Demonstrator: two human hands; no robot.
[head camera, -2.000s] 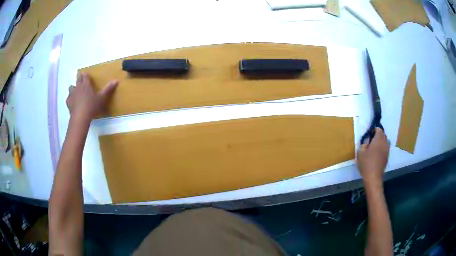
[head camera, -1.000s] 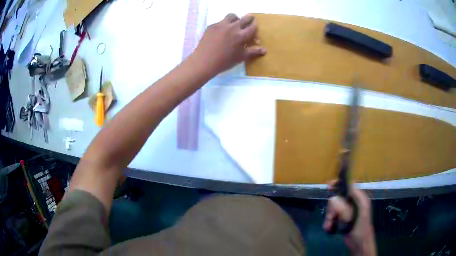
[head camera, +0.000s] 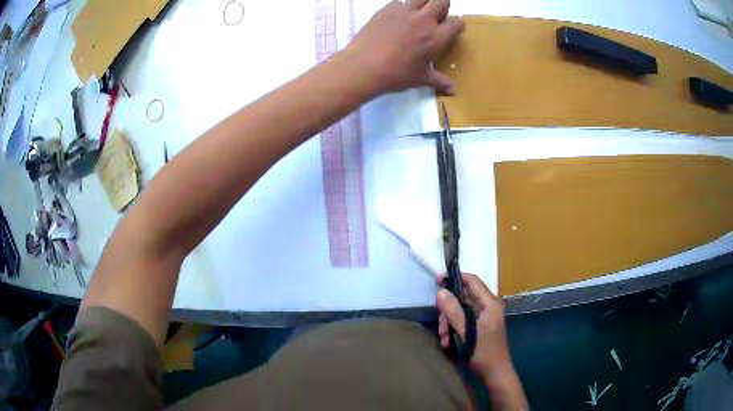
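Note:
My right hand (head camera: 478, 325) grips the handles of the black shears (head camera: 448, 201) at the table's front edge. The blades point away from me, with the tips at the lower left corner of the upper tan pattern panel (head camera: 514, 76). My left hand (head camera: 406, 48) rests on that panel's left end, fingers spread. The lower tan panel (head camera: 603, 217) lies nearer me, right of the shears. White fabric (head camera: 406, 189) shows between and left of the panels. Two black weights, one left (head camera: 607, 51) and one right (head camera: 711, 93), lie on the upper panel.
A clear ruler with a pink grid (head camera: 344, 193) lies left of the fabric, partly under my left forearm. Grey metal parts (head camera: 55, 217), a small tan card (head camera: 119, 170) and larger brown card (head camera: 108, 36) lie at the left. The grey table edge (head camera: 249, 318) runs in front of me.
The view has swung left. My right hand has brought the shears from right of the panels, across the lower panel, to the upper panel's left end. My left hand stays at that end.

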